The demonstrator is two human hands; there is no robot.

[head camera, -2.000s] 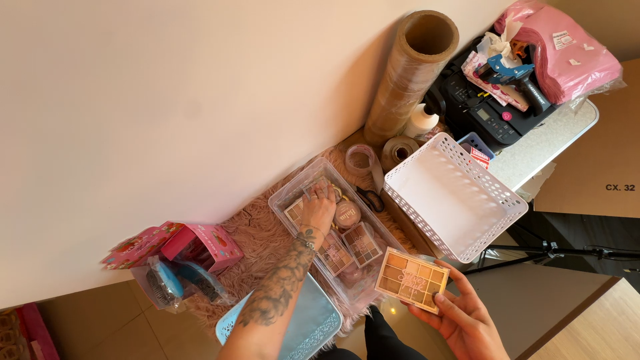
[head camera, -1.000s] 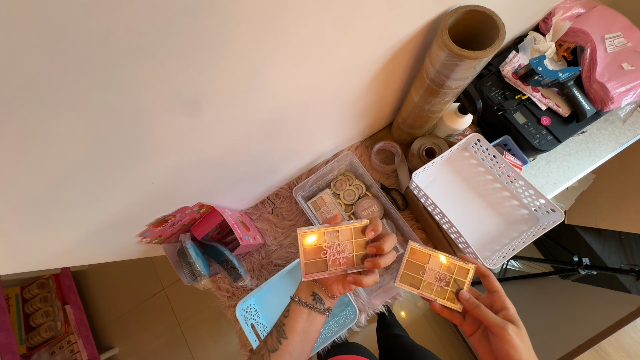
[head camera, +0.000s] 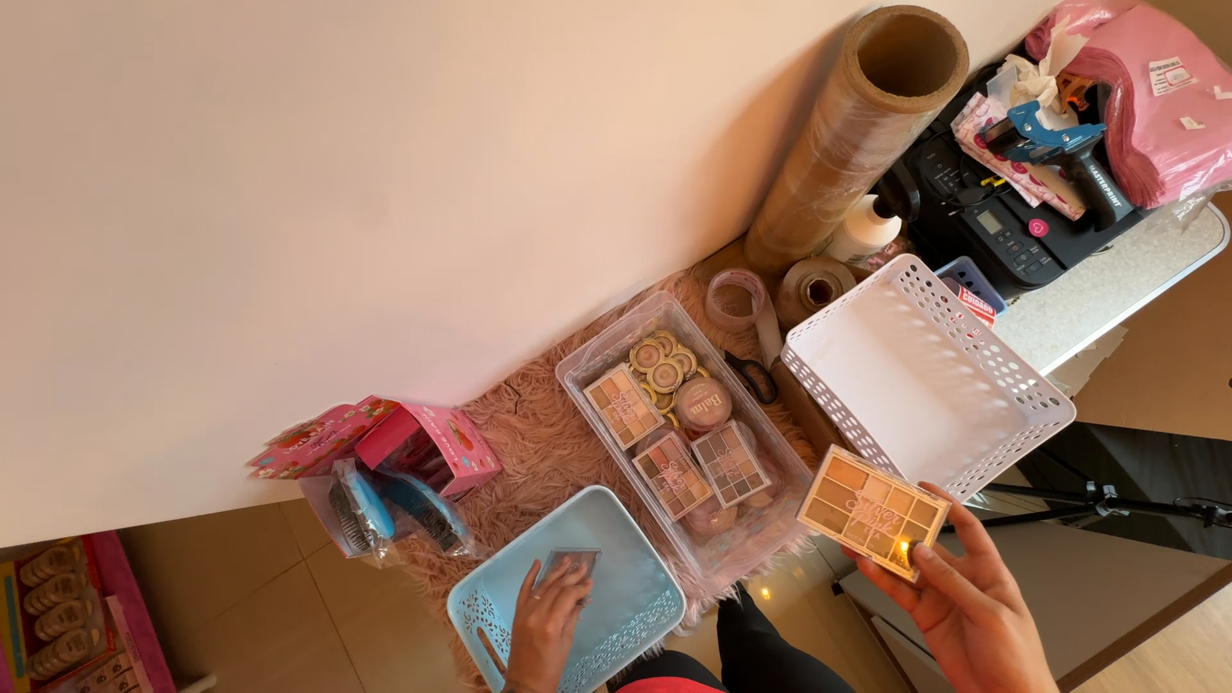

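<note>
My left hand (head camera: 551,616) is down inside a light blue plastic basket (head camera: 630,525), its fingers on a small clear-cased palette (head camera: 570,562). My right hand (head camera: 962,587) holds up an eyeshadow palette (head camera: 871,510) with brown and gold pans, thumb on its lower edge. Between the hands stands a clear plastic bin (head camera: 770,462). In it lie several palettes, among them one at its upper left (head camera: 623,404), one lower down (head camera: 672,474) and one to the right (head camera: 731,463), beside a round pink compact (head camera: 703,402) and small gold-rimmed round compacts (head camera: 664,373).
A white perforated basket (head camera: 924,385) sits right of the bin. Behind are tape rolls (head camera: 736,298), black-handled scissors (head camera: 753,377), a tall wrapped roll (head camera: 847,144), and a printer (head camera: 991,221) under a tape dispenser (head camera: 1059,144). Packaged blue hairbrushes (head camera: 371,505) and a pink box (head camera: 448,448) stand left.
My left hand first reached into the clear bin, then held a palette in the air; now it is down in the blue basket with a palette. My right hand still holds its palette.
</note>
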